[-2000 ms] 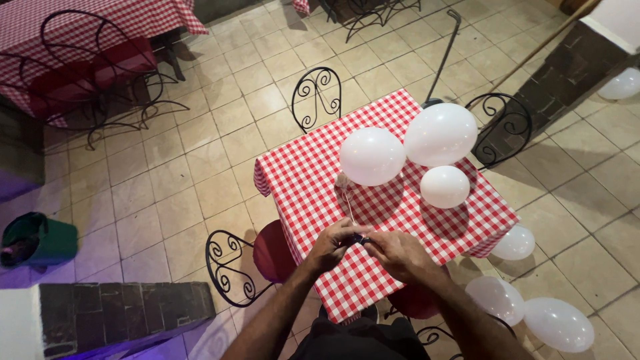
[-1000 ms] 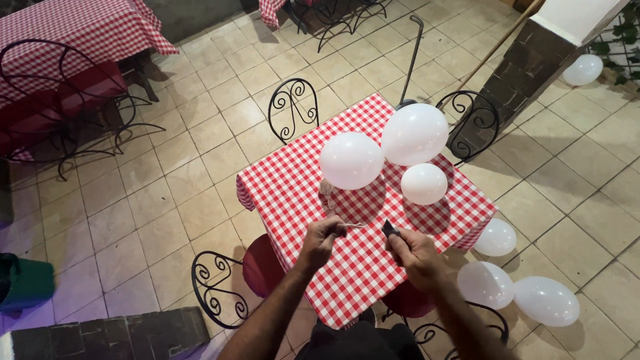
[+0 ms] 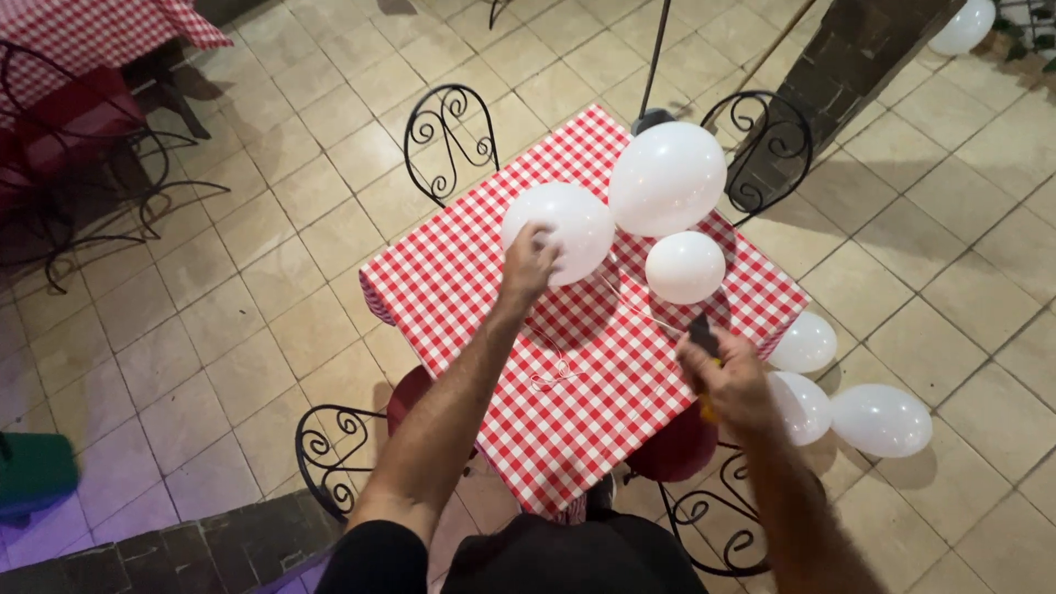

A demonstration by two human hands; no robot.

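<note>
My left hand (image 3: 532,256), fingers parted and slightly blurred, is at the near side of a white balloon (image 3: 569,223); whether it touches is unclear. A larger white balloon (image 3: 668,177) and a smaller one (image 3: 685,266) stand beside it over the table's red-and-white checked tablecloth (image 3: 577,412). My right hand (image 3: 718,363) is closed around a dark tool with yellow parts (image 3: 703,334), perhaps a cutter. A thin white string (image 3: 631,305) runs from near the first balloon toward the right hand. Loose string (image 3: 561,375) lies curled on the cloth.
Black wrought-iron chairs (image 3: 450,140) surround the table. More white balloons (image 3: 881,421) lie on the tiled floor at the right. A stone-clad pillar (image 3: 833,91) rises at upper right. A green bin (image 3: 35,474) is at far left, and another checked table (image 3: 91,41) at upper left.
My left hand has left the string it pinched near the table's middle and moved up to the white balloon. My right hand, still around the dark tool, has moved apart from the left.
</note>
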